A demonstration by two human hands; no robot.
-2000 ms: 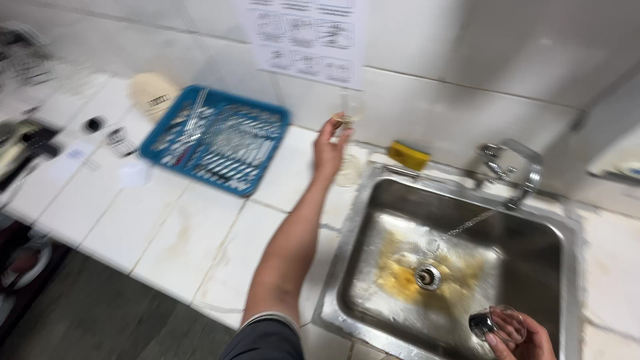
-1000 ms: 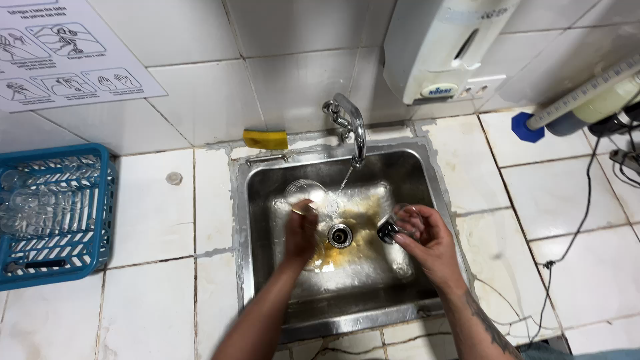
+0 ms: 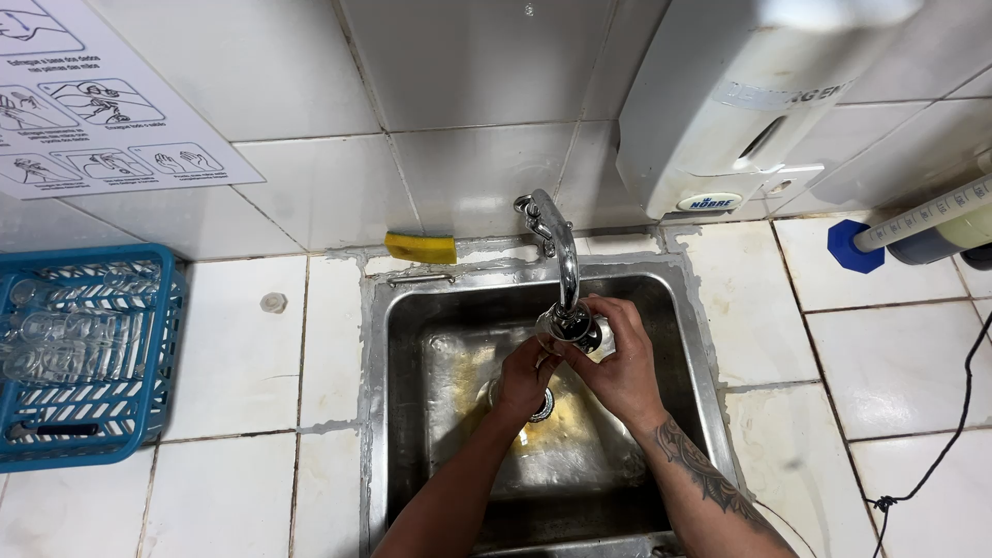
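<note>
Under the spout of the chrome faucet (image 3: 567,271), my right hand (image 3: 620,360) grips a small clear glass vessel (image 3: 549,329) with something dark in or on it. My left hand (image 3: 527,376) is at the vessel's lower left side, its fingertips at the glass; whether it holds anything else is hidden. Both hands are over the stainless steel sink (image 3: 542,473), whose bottom has yellowish liquid or stains around the drain (image 3: 542,407). A yellow sponge (image 3: 421,248) lies behind the sink's back left rim.
On the left, a blue plastic basket (image 3: 159,341) holds several small glass vessels. A clear stopper-like piece (image 3: 273,302) lies on the tiles. A white wall dispenser (image 3: 697,139) hangs behind on the right, near a graduated cylinder (image 3: 922,217) with a blue base and a dark cable (image 3: 953,434).
My left hand has moved from the left of the counter to the sink and now meets my right hand. The glass vessel has come under the faucet. The view has swung right.
</note>
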